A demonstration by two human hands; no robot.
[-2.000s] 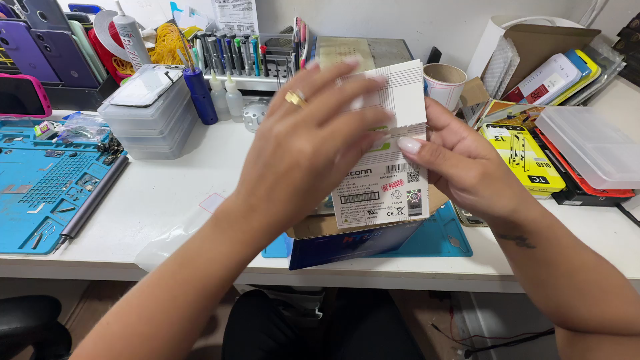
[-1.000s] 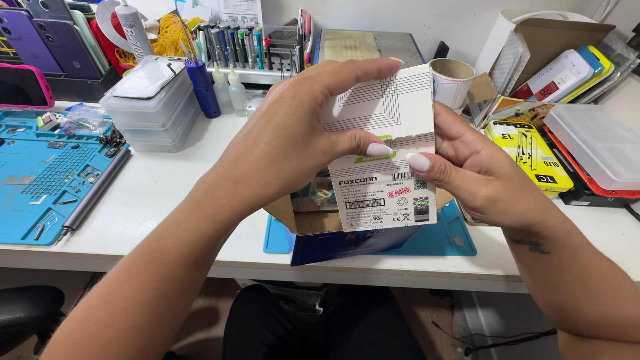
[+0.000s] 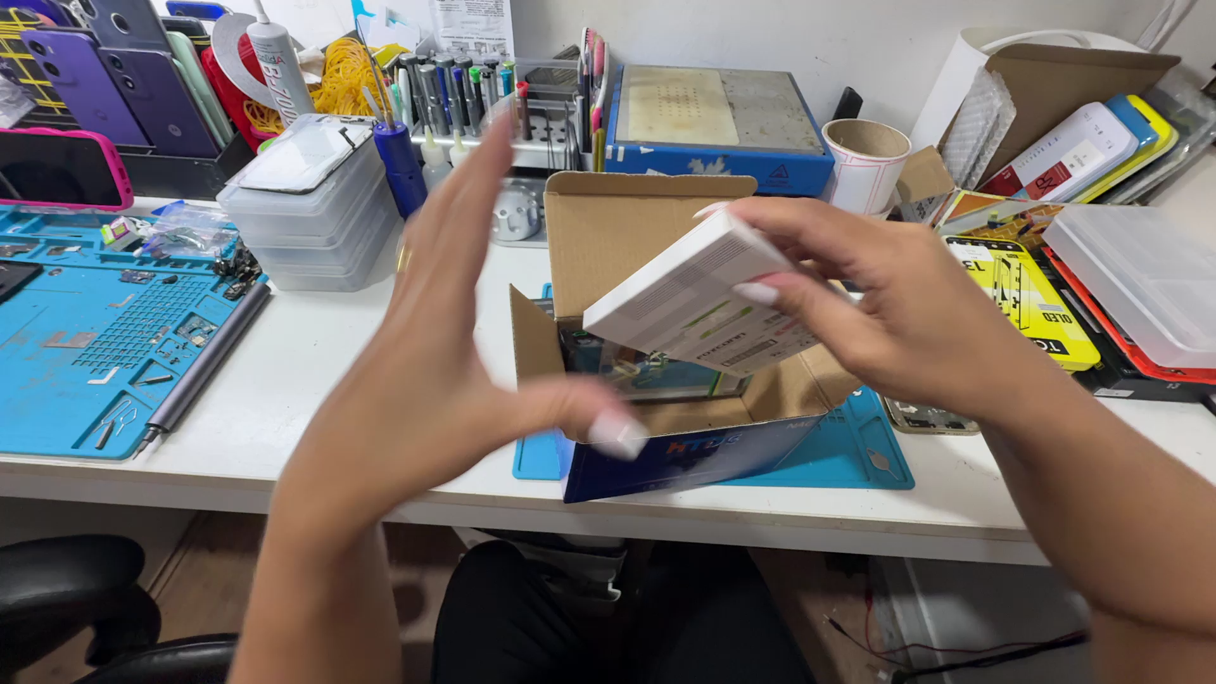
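Observation:
My right hand grips a thin white printed carton by its right side, tilted above an open cardboard box. My left hand is raised at the left of the box with thumb and fingers spread, and it holds nothing. The box has a dark blue printed outside, and its flaps are folded out. Inside it lies a dark packaged item, partly hidden by the carton. Under the box is a blue repair mat.
At left are another blue repair mat, a grey pen-shaped tool and stacked clear plastic cases. Behind stand a screwdriver rack, a blue-sided heating plate and a label roll. Yellow and clear boxes lie at right.
My left hand has let go of the white carton and moved left. The carton, upright in both hands before, is now tilted in my right hand alone, and more of the open box shows.

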